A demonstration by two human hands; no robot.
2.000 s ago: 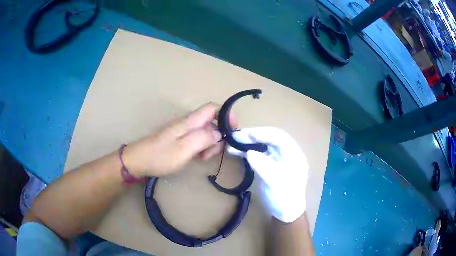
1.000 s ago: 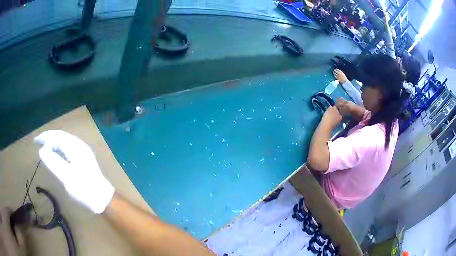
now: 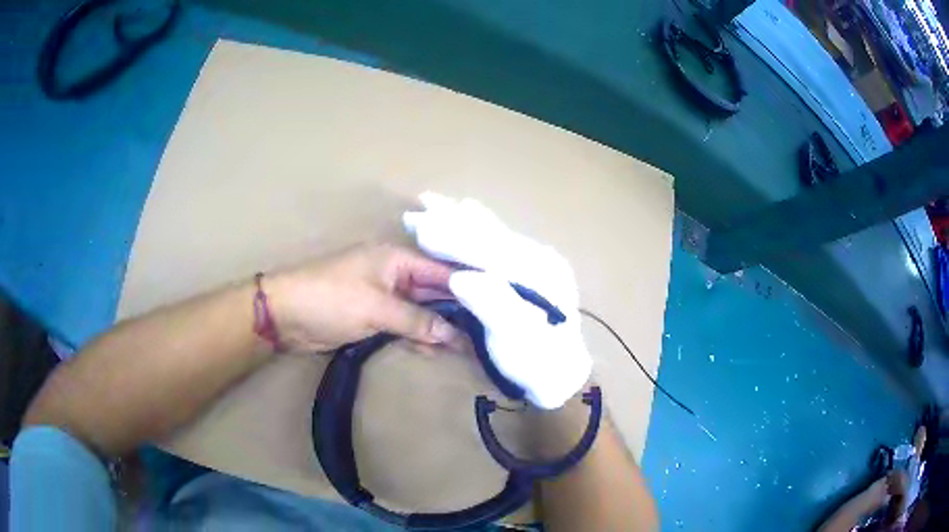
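Observation:
A black headband point(image 3: 338, 416) lies as an open ring on the tan cardboard pad point(image 3: 302, 135). A black yoke point(image 3: 541, 464) is joined to its lower right end. Another black yoke point(image 3: 481, 343) is between my hands at the headband's upper end, partly hidden by the glove. My left hand point(image 3: 364, 296), bare with a red wrist cord, pinches this yoke near the headband end. My right hand point(image 3: 510, 301), in a white knit glove, holds the yoke from the right. A thin dark wire point(image 3: 635, 358) trails right from the glove over the pad's edge.
A black headband assembly point(image 3: 78, 78) lies on the blue-green bench point(image 3: 728, 364) at the upper left. More assemblies point(image 3: 702, 68) lie along the dark green conveyor. A green upright point(image 3: 812, 213) crosses at the right. Another person's arm point(image 3: 853, 509) shows at the lower right.
The view has swung from the neighbouring worker and open carton back to the pad. The gloved hand has rejoined the left at the yoke. The held yoke now sits at the headband's upper end.

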